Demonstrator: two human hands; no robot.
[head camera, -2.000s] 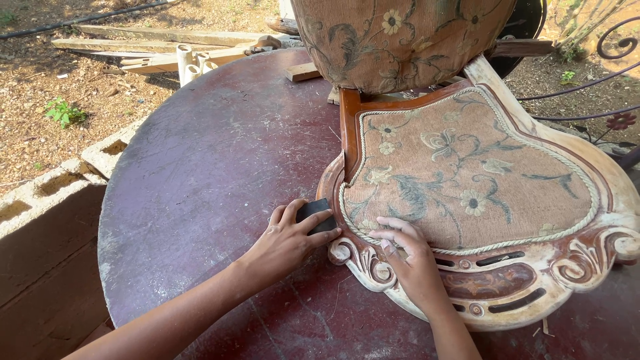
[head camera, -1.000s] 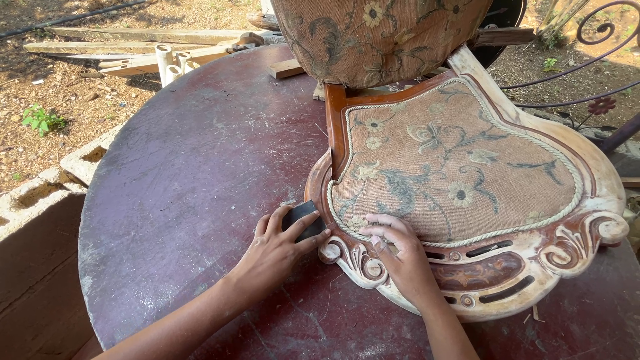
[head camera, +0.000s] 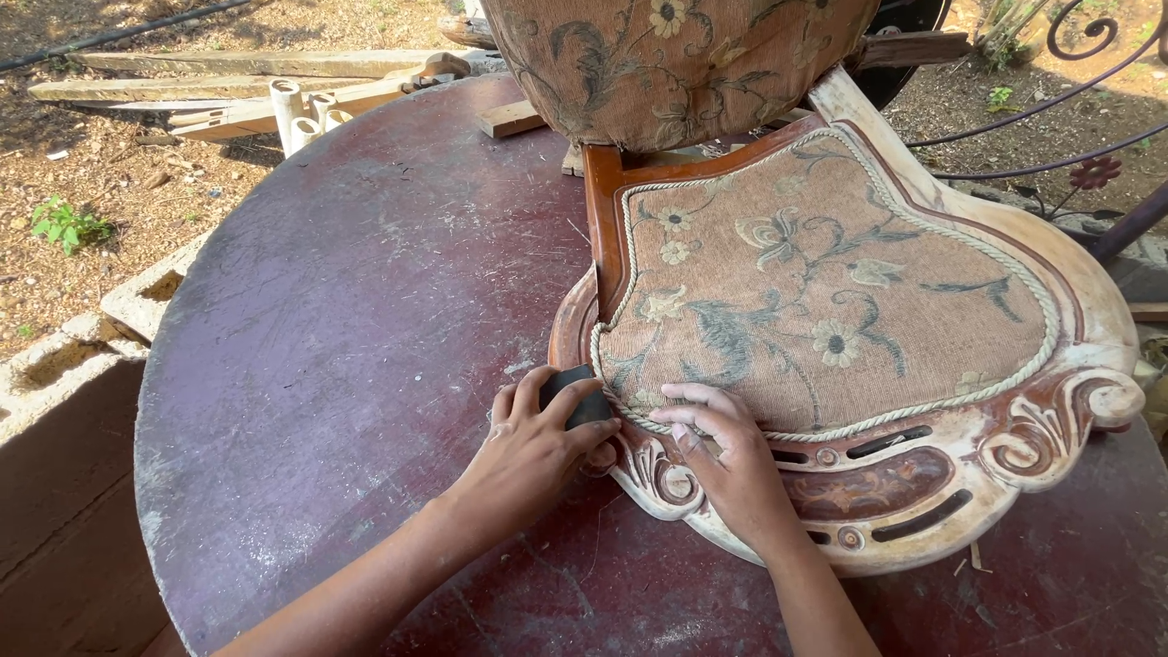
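An upholstered chair with a carved wooden backrest frame (head camera: 1086, 292) lies on a round table. Floral fabric (head camera: 821, 292) edged with twisted cord fills the backrest. Much of the carved wood is pale and bare; other stretches keep a brown finish. Between its fingers and thumb, my left hand (head camera: 534, 438) holds a dark sanding pad (head camera: 577, 397) against the frame's left curve, beside the cord. My right hand (head camera: 730, 456) rests with spread, bent fingers over the cord and the lower frame, holding nothing. The frame beneath both hands is partly hidden.
The dark red table (head camera: 365, 301) has a worn, dusty surface. The floral chair seat (head camera: 693, 73) rises at the back, near a wood block (head camera: 509, 119). Concrete blocks (head camera: 151, 283) stand at the left, with planks (head camera: 219, 87) on the ground behind. Curled metalwork (head camera: 1031, 164) is at the right.
The left hand with the dark pad has shifted slightly down along the frame's left curve. The right hand stays by the lower frame. The view has moved a little.
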